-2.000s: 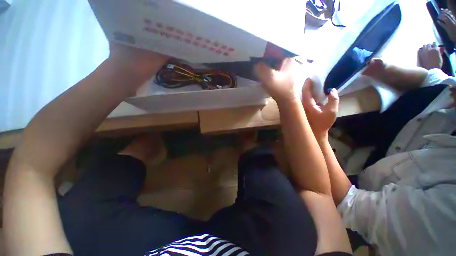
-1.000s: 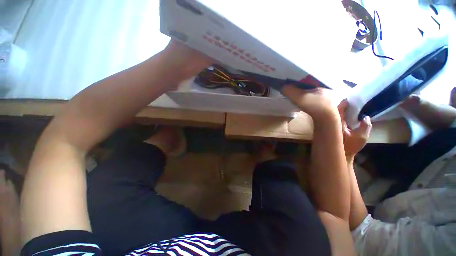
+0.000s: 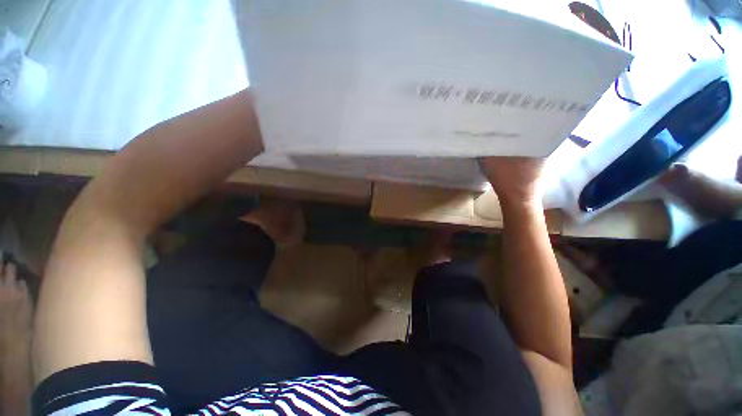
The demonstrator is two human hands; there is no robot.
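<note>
The white box lid (image 3: 407, 81) is tilted over the white box base (image 3: 382, 169), with a side wall bearing grey printed text facing me. Only a strip of the base's front wall shows below the lid's edge, and its inside is hidden. My right hand (image 3: 514, 175) is at the lid's lower right edge; its fingers are hidden behind the lid, and it appears to hold that edge. My left forearm reaches up behind the lid's left side, and my left hand is hidden.
A dark glossy mirror dash cam (image 3: 659, 146) lies in white material at right, with another person's hand (image 3: 696, 188) beside it. Dark cables (image 3: 626, 69) lie behind the lid. Brown cartons (image 3: 423, 203) run along the bench front. Another person's hand (image 3: 12, 288) is at far left.
The lid has turned and come lower, so the cable bundle in the base is now hidden. My left hand has gone behind it. The neighbour's hand at the mirror's near end has gone.
</note>
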